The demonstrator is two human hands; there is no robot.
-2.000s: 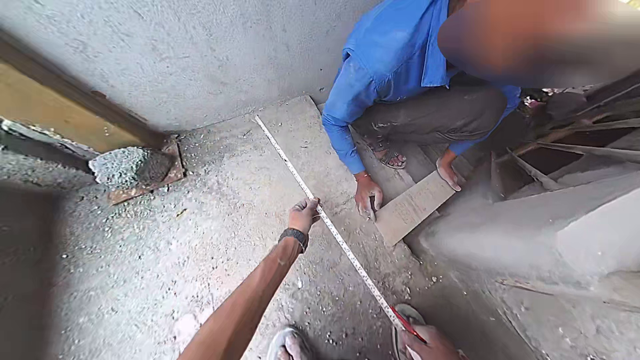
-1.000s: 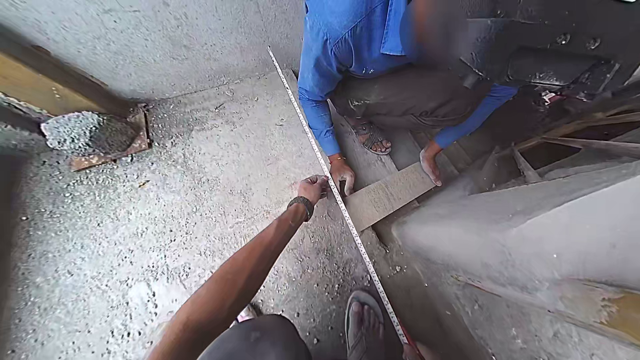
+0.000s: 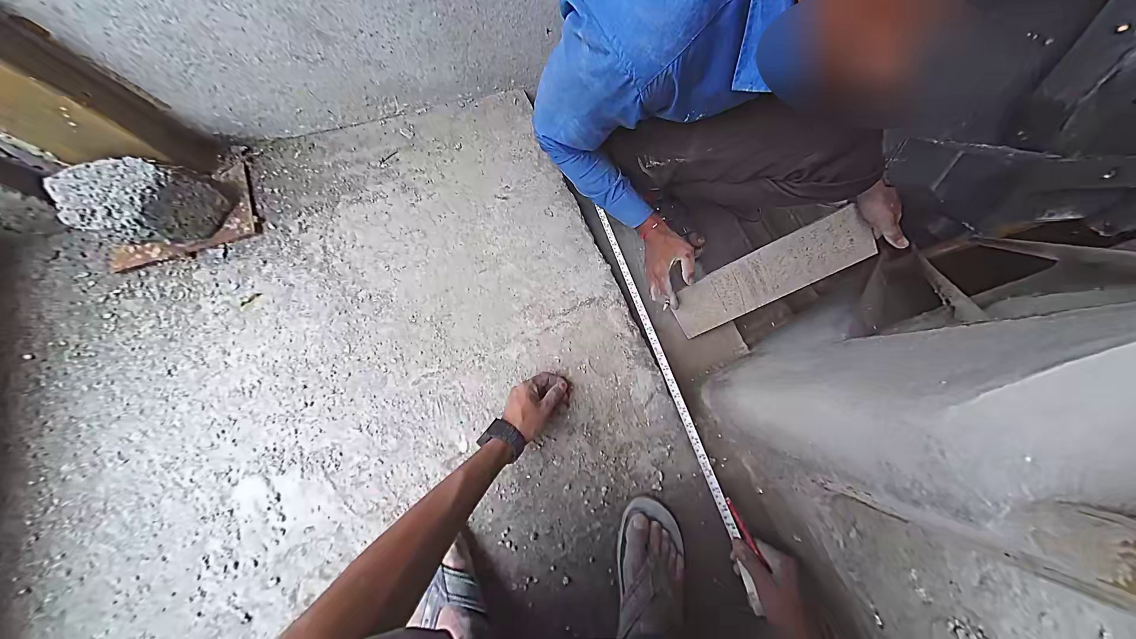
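Note:
A white tape measure blade [image 3: 667, 377] lies extended along the edge of the concrete slab. My right hand [image 3: 770, 577] grips its near end, with a red item [image 3: 745, 530], kind unclear, beside the blade. My left hand [image 3: 537, 401], with a dark band on the wrist, is over the slab left of the blade and not touching it; its fingers are curled, and whether they pinch something small cannot be told. A crouching person in a blue shirt [image 3: 612, 80] has both hands on a flat rectangular board [image 3: 777, 271], its near corner close to the blade.
A rough lump of concrete [image 3: 138, 200] rests by a rusty metal plate [image 3: 240, 213] at the left. Loose grit covers the concrete floor [image 3: 355, 355]. At the right are a smooth grey concrete form [image 3: 887, 390] and metal struts [image 3: 950, 284]. A wall rises behind.
My left hand has come away from the tape blade. The blade now lies along the slab edge instead of crossing over the slab. The view has shifted.

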